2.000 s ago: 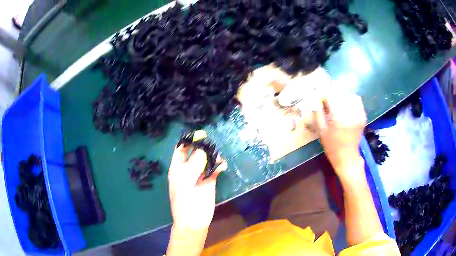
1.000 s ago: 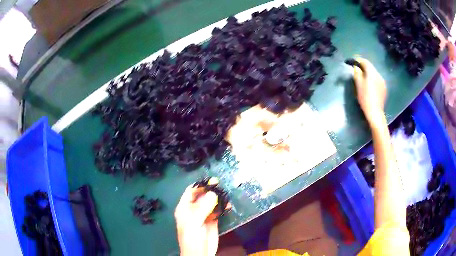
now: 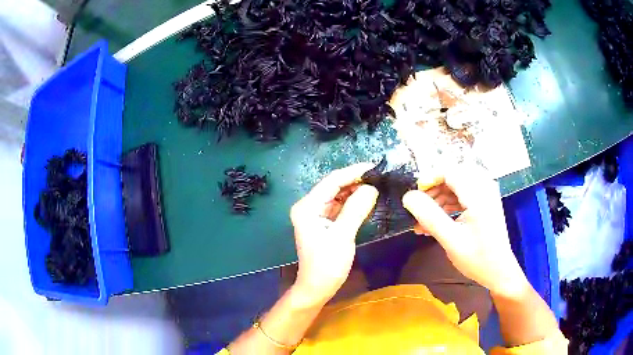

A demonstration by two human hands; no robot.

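My left hand (image 3: 333, 215) and my right hand (image 3: 461, 215) hold a black toothed piece (image 3: 390, 197) between them, low in front of me near the table's front edge. Thumbs and fingers pinch its two sides. A thin dark thing shows at my right fingers, too small to name. A pale stained board (image 3: 496, 128) lies just beyond my right hand, with a whitish lump (image 3: 458, 119) on it. A large pile of black pieces (image 3: 305, 62) lies behind the hands. A small cluster of black pieces (image 3: 243, 188) lies to the left.
A blue tote (image 3: 110, 173) with black pieces stands at the left, beside a flat dark block (image 3: 144, 201). Another blue tote (image 3: 548, 243) with a white liner (image 3: 590, 222) and black pieces is at the lower right. More black pieces (image 3: 614, 45) lie at the far right of the green table (image 3: 208, 253).
My right hand has come back from the right side of the table to meet my left hand. Both now hold the black piece. The view has shifted, with the left tote showing more fully.
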